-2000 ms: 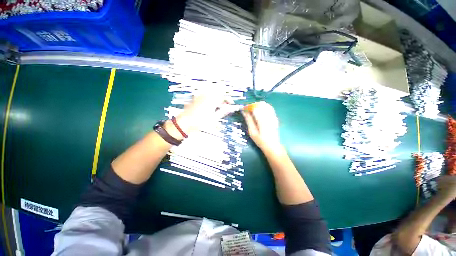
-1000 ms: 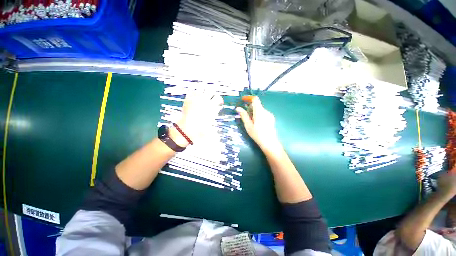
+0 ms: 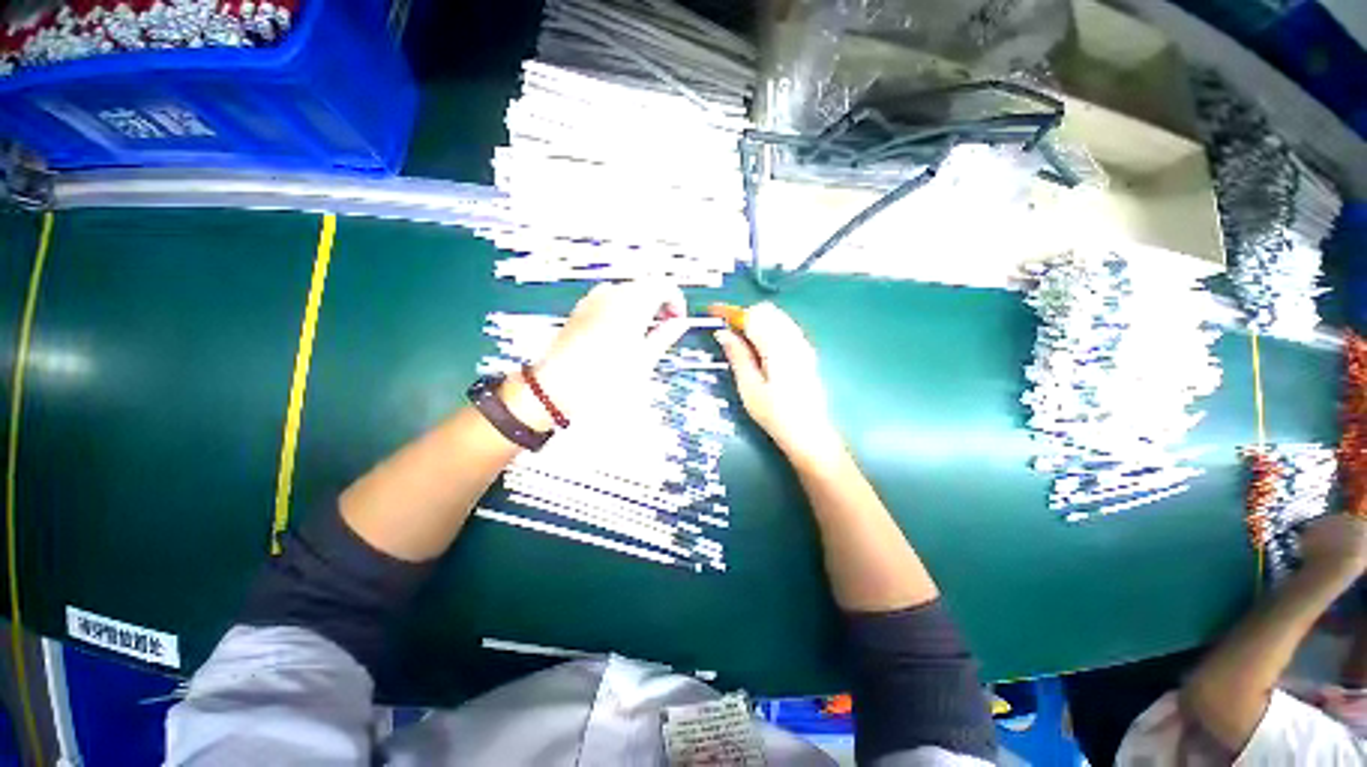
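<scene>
My left hand (image 3: 607,342), with a bracelet and a dark wristband, holds the left part of a short white lead (image 3: 699,322). My right hand (image 3: 780,375) meets the lead's right end with its fingertips, where a small orange piece (image 3: 730,316) shows. Whether this is a finger cot or a tool is unclear. Loose white leads with dark bands (image 3: 615,487) lie under and below my left hand. A dense stack of white sleeving (image 3: 622,173) lies beyond my hands. A dark green cord (image 3: 870,220) bends down from the tray to just beyond my right fingertips.
A blue bin (image 3: 300,105) with red-and-white parts stands upper left. A beige tray (image 3: 1184,202) holds crumpled clear plastic bags (image 3: 870,60). A banded lead pile (image 3: 1117,390) lies to the right. Another person's arm (image 3: 1274,637) reaches toward orange-red parts at the far right.
My hands have come together at the white lead, which now shows clearly between them. The stack's near edge shows more evenly than before.
</scene>
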